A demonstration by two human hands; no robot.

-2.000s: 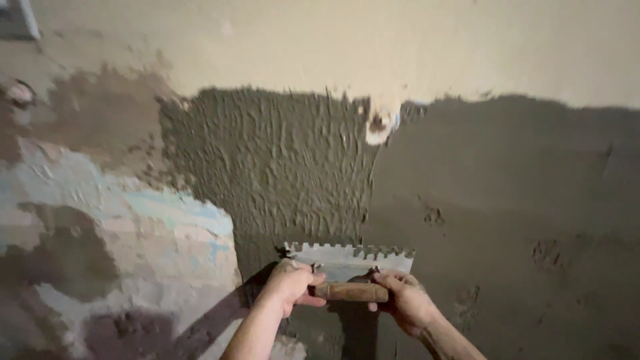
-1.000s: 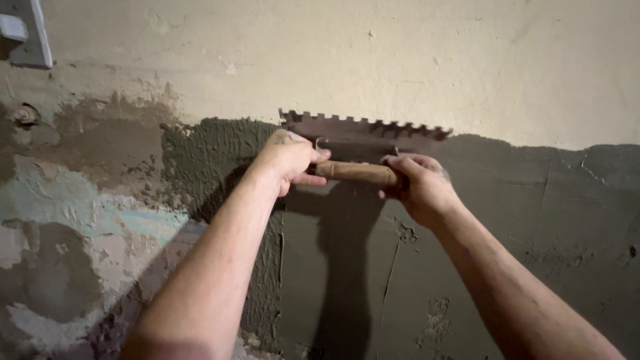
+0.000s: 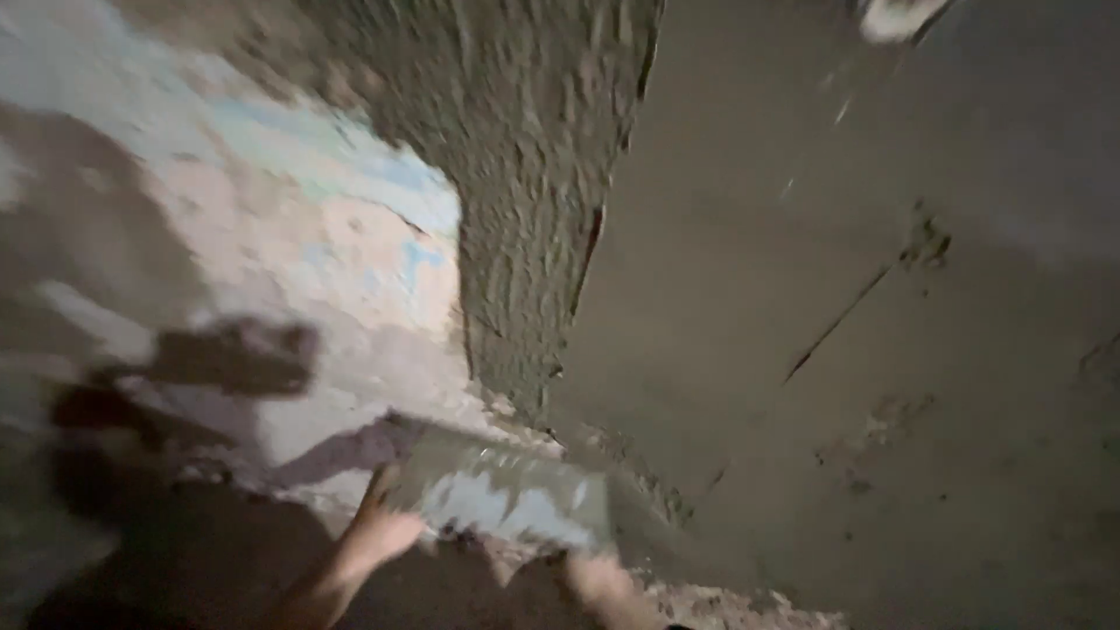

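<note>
A notched trowel (image 3: 512, 499), blurred by motion, is low in the view near the bottom edge of the plastered wall; wet grey mortar partly covers its metal blade. My left hand (image 3: 385, 529) is at the blade's left end and my right hand (image 3: 604, 582) at its lower right. The trowel's wooden handle is hidden, and so are most of my fingers. Grey mortar (image 3: 534, 175) with rough vertical ridges forms a strip above the trowel. To its right the mortar (image 3: 717, 262) is spread smooth.
Bare old wall (image 3: 350, 236) with patchy pale, pink and blue paint lies left of the mortar. A small pale patch (image 3: 901, 17) shows at the top right. Rough rubble-like edge (image 3: 735, 604) runs along the bottom. A dark shadow falls at lower left.
The trowel and both hands have moved down from the mortar's top edge to its bottom edge. The smooth area now reaches farther left over the ridges. The view has tilted down.
</note>
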